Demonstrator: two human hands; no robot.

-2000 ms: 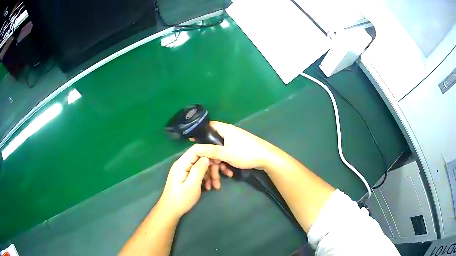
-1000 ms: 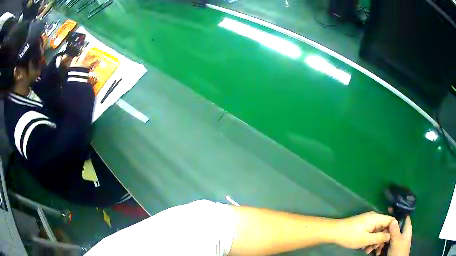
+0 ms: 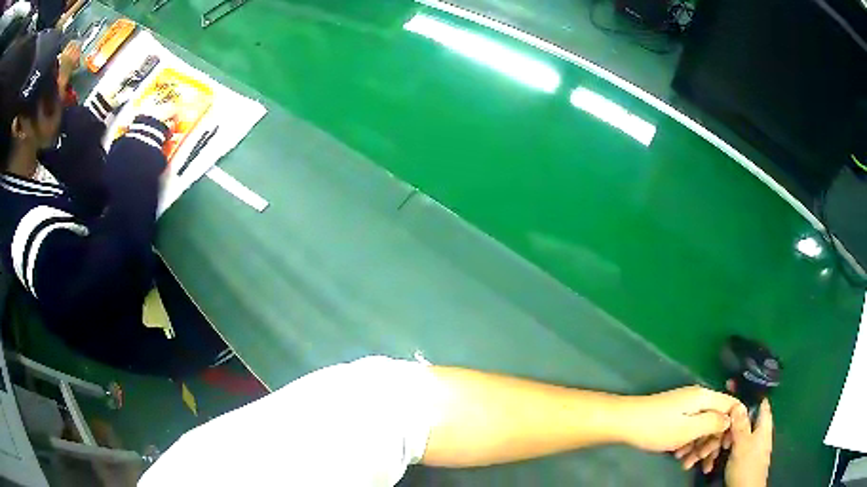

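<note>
The black barcode scanner [image 3: 753, 365] is at the lower right, its rounded head over the edge of the green belt [image 3: 532, 190]. My right hand [image 3: 751, 447] is wrapped around its grip and is partly cut off by the bottom edge. My left hand [image 3: 689, 423] reaches in from the left and touches the right hand and grip area; its fingers are curled. Whether the left hand itself holds anything is hidden.
A worker in a dark jacket [image 3: 95, 247] sits at left by an orange tray [image 3: 195, 109] on white paper [image 3: 242, 119]. A white strip [image 3: 238, 188] lies on the bench mat [image 3: 314, 257]. A large black block [image 3: 761, 95] stands beyond the belt; white paper [image 3: 851, 390] is at right.
The view has swung left since two seconds ago, bringing the neighbouring worker into sight. Both hands and the scanner now show at the lower right, still together. The worker's hand has moved over the orange tray.
</note>
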